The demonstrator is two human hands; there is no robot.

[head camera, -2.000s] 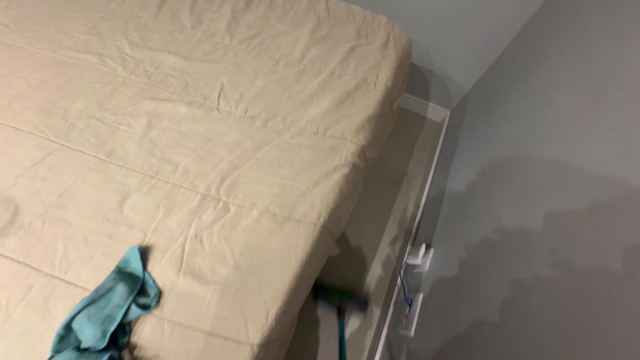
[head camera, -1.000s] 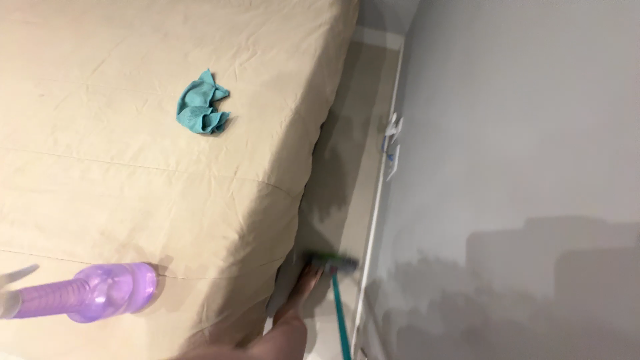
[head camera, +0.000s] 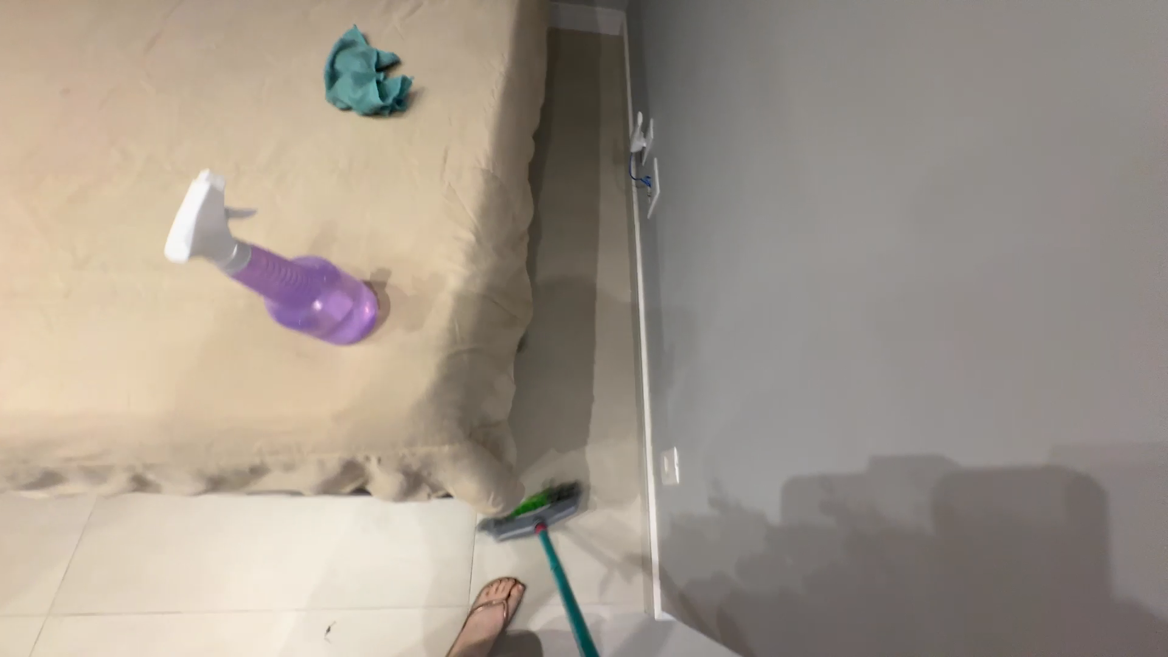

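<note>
Neither of my hands is in view. A broom head (head camera: 537, 513) with grey and green parts rests on the tiles at the corner of the bed, somewhat blurred. Its teal handle (head camera: 568, 593) runs down out of the bottom edge, so whatever holds it is hidden. On the beige bedspread (head camera: 438, 228) stands a purple spray bottle (head camera: 319, 297) with a white trigger head. A crumpled teal cloth (head camera: 363, 78) lies farther up on the same bedspread.
A foot in a flip-flop (head camera: 493, 611) is on the pale tiled floor (head camera: 274, 557) left of the handle. A narrow floor strip runs between the bed and the grey wall (head camera: 867, 228). White wall outlets (head camera: 654, 187) hold a plug and a blue cable. A small dark bit (head camera: 329, 630) lies on the tiles.
The view has moved back toward the foot of the bed. The broom has come from the gap beside the bed to its corner. The whole spray bottle and the tiles now show.
</note>
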